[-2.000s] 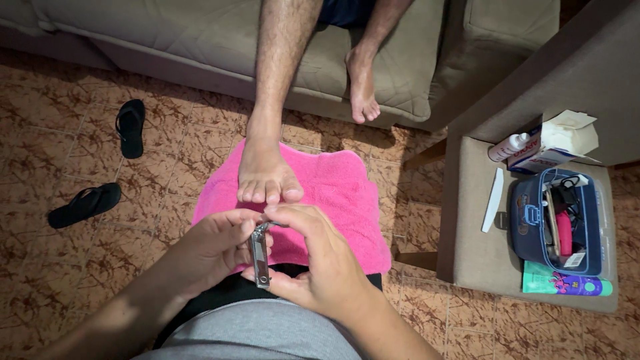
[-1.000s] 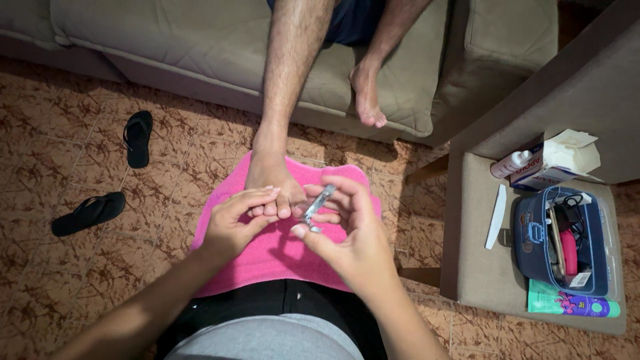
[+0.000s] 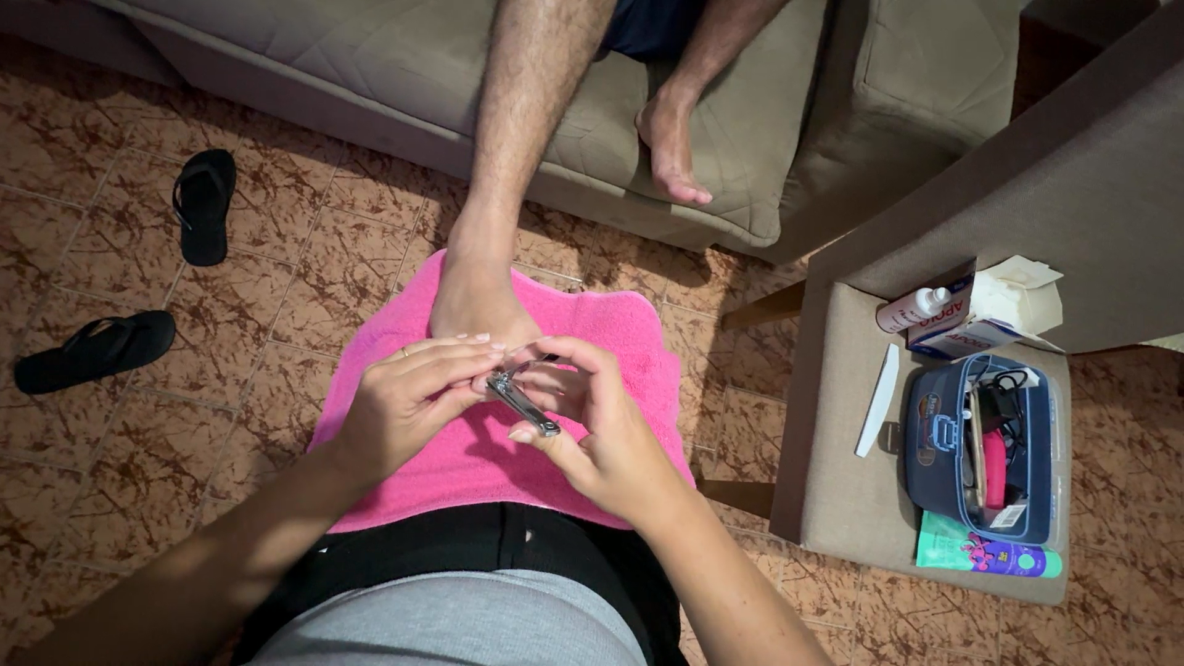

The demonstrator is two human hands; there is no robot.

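Note:
A pink towel (image 3: pixel 592 370) lies over my lap, and another person's bare foot (image 3: pixel 481 301) rests on it, with its toes mostly hidden behind my hands. My left hand (image 3: pixel 412 393) covers the toe end of the foot, its fingers closed around a toe. Between the thumb and fingers of my right hand (image 3: pixel 592 416) is a metal nail clipper (image 3: pixel 523 404). The clipper's jaw end points up and left, at the fingertips of my left hand. Whether the jaws touch a nail cannot be told.
On my right, a padded chair (image 3: pixel 837 472) holds a blue plastic box (image 3: pixel 934 462) of tools, a white nail file (image 3: pixel 877 400), a bottle (image 3: pixel 911 310), an opened carton (image 3: pixel 1008 301) and a tube (image 3: pixel 985 548). Black flip-flops (image 3: pixel 204 208) lie on the tiled floor. A sofa (image 3: pixel 370 83) stands ahead.
Two seconds ago both hands were at the clipper below the toes. A second ago my left hand held the toes with the clipper apart in my right; now the clipper is against my left fingertips.

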